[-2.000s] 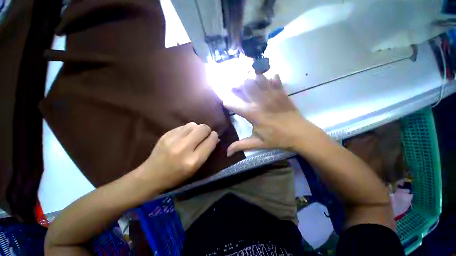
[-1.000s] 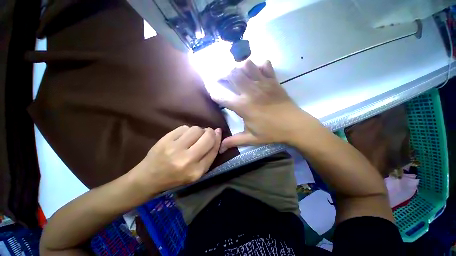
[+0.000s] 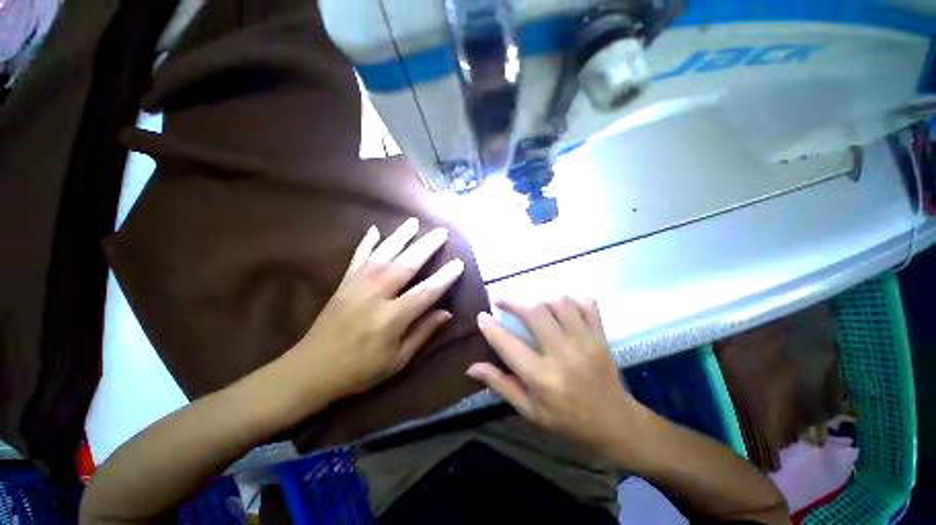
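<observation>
A large dark-brown garment panel (image 3: 246, 246) lies on the white sewing machine table (image 3: 698, 256), its right edge running under the bright lamp by the presser foot and needle (image 3: 462, 179), which glare partly hides. My left hand (image 3: 385, 308) lies flat on the panel with fingers spread, just below the needle area. My right hand (image 3: 549, 354) is at the panel's right edge near the table's front; its thumb and index fingertip touch the cloth, the other fingers rest on the table. Neither hand grips anything.
The white machine head (image 3: 749, 62) with blue stripe and "JACK" lettering stands above. A thick dark-brown stack of cut panels (image 3: 72, 236) hangs at left. A green basket (image 3: 872, 390) holds brown and pink cloth at lower right. A blue basket (image 3: 318, 487) is below the table edge.
My right hand has moved from beside the needle down to the table's front edge. My left hand has opened from a pinch, spread flat and moved up. The machine head shows more fully.
</observation>
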